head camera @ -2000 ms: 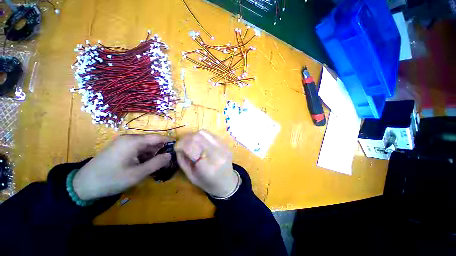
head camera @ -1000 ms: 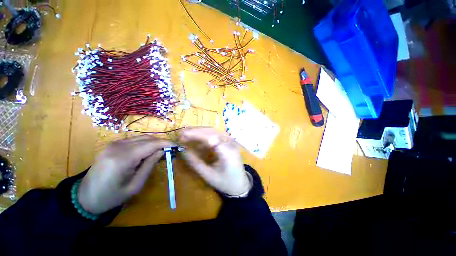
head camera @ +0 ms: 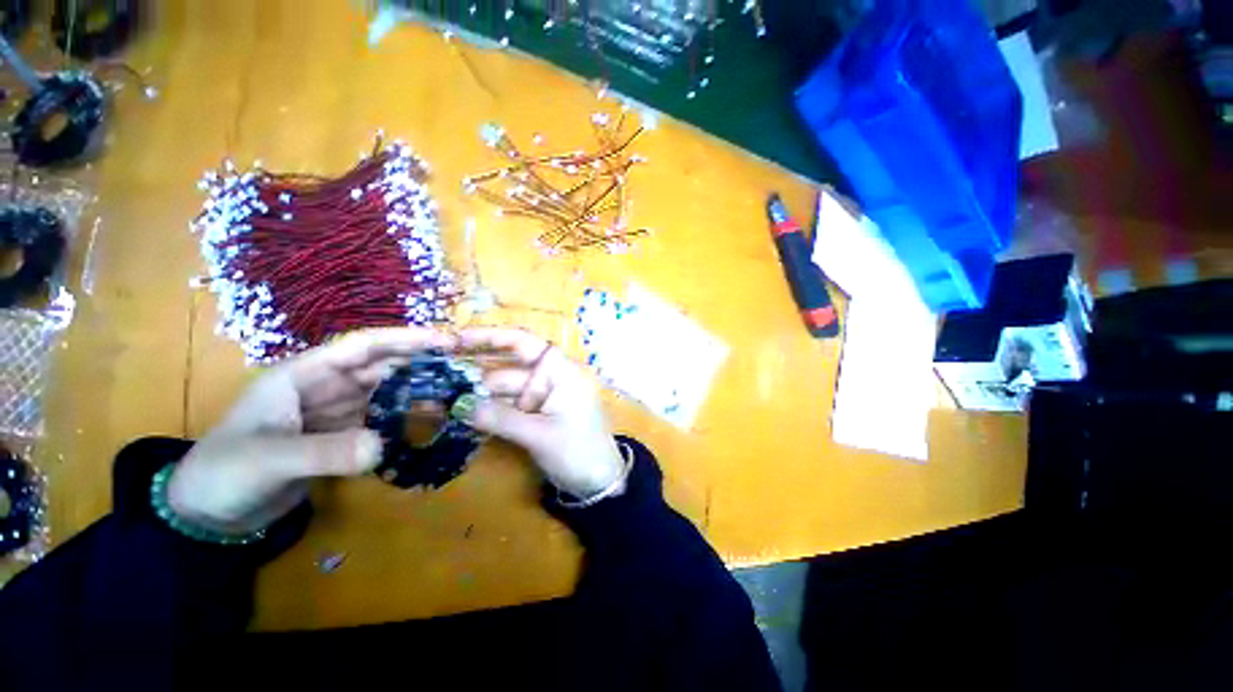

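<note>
A black ring circuit board (head camera: 392,430) with pale dots is held face up, with its centre hole showing, above the front of the bench. My left hand (head camera: 277,426) grips its left and upper edge. My right hand (head camera: 548,412) grips its right edge, fingers curled near a small pale part on the ring. A dense bundle of red-and-black connector leads (head camera: 331,250) lies just beyond my hands. Yellow-brown leads (head camera: 575,189) lie in a loose pile to its right. No white strip shows on the ring from this angle.
Blister trays (head camera: 30,354) with black rings stand along the left edge. A clear bag of small parts (head camera: 656,354), a utility knife (head camera: 803,270), white paper (head camera: 882,372), a blue bin (head camera: 926,149) and a black-and-white box (head camera: 1014,338) lie to the right. A green mat (head camera: 609,41) runs along the far side.
The ring has turned from edge-on to face up. The white strip that hung below it one second ago no longer shows. The view has shifted, so the bench things appear lower and further left.
</note>
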